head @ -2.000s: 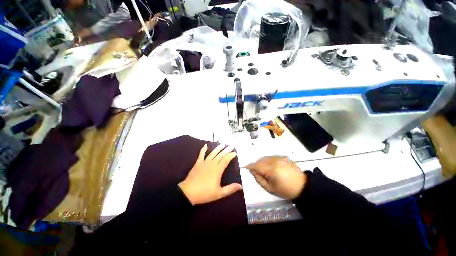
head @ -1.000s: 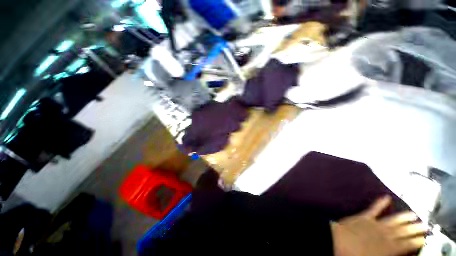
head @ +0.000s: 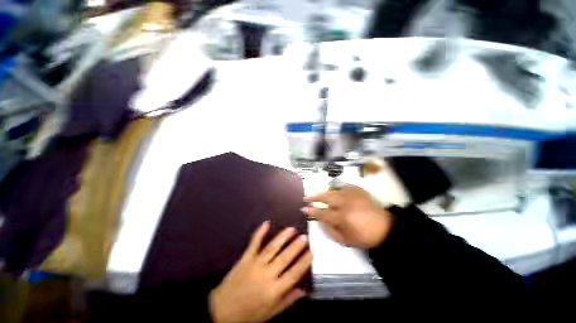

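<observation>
The dark plum cut panel [head: 215,208] lies flat on the white table, left of and in front of the needle area [head: 325,161] of the white sewing machine [head: 442,82]. My left hand [head: 262,277] lies flat on the panel near its right-hand border, fingers spread. My right hand [head: 347,214] is at the panel's right edge just below the needle area, thumb and fingertips together at that edge. The frame is blurred, so the presser foot and the grip on the edge are not clear in detail.
Loose plum pieces [head: 44,195] lie on the cardboard-covered surface [head: 114,189] at left. White pieces with a dark curved edge [head: 170,82] lie behind the panel. A flat black rectangle [head: 420,176] is under the machine arm. A grey ruler strip [head: 350,287] runs along the front edge.
The view swung left to the floor with a red stool, then back to the machine. Compared with the oldest frame, my left hand is lower on the panel and my right hand is at its edge.
</observation>
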